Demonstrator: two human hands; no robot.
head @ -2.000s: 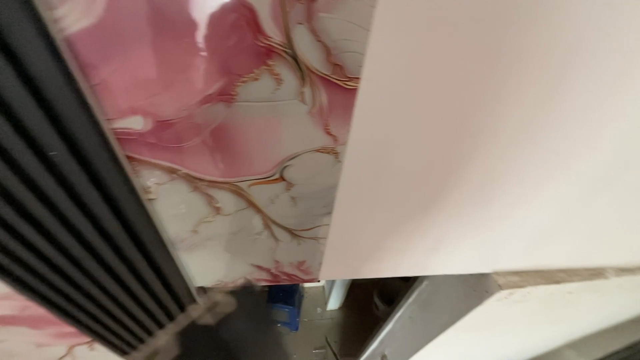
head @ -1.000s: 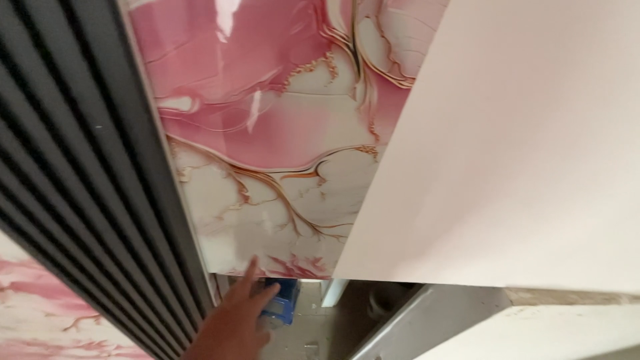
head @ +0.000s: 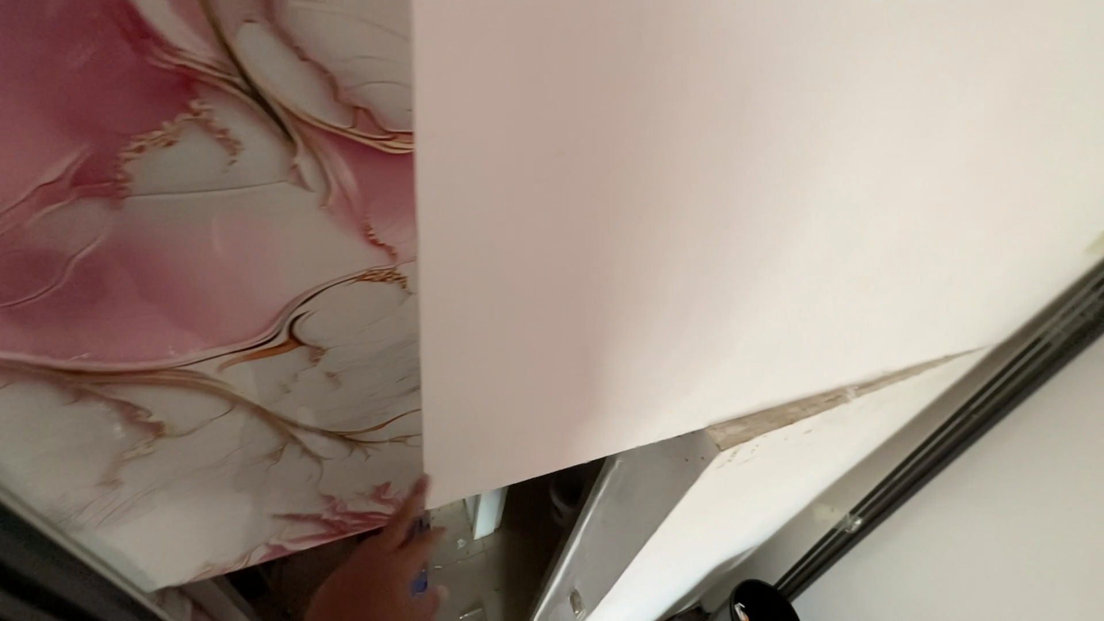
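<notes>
A glossy panel with a pink, white and gold marble pattern (head: 207,285) fills the left side. Beside it, a plain pale pink-white panel (head: 690,216) covers the middle and right, its straight left edge along the patterned one. One hand (head: 384,561), apparently my left hand, is at the lower corner where the two panels come together. Its index finger points up at the corner of the plain panel, seemingly touching it; the other fingers are spread and hold nothing visible. My right hand is out of view.
Dark ribbed panelling (head: 52,569) stands at the lower left. A ledge with a rough, unfinished edge (head: 793,418) runs below the plain panel. Black rails (head: 931,440) slant at the right, above a black cup-like container (head: 763,604). Something blue (head: 420,580) shows behind the hand.
The hand has moved from beside the dark ribbed panelling to the corner between the two panels. The view has shifted right, bringing in the black rails.
</notes>
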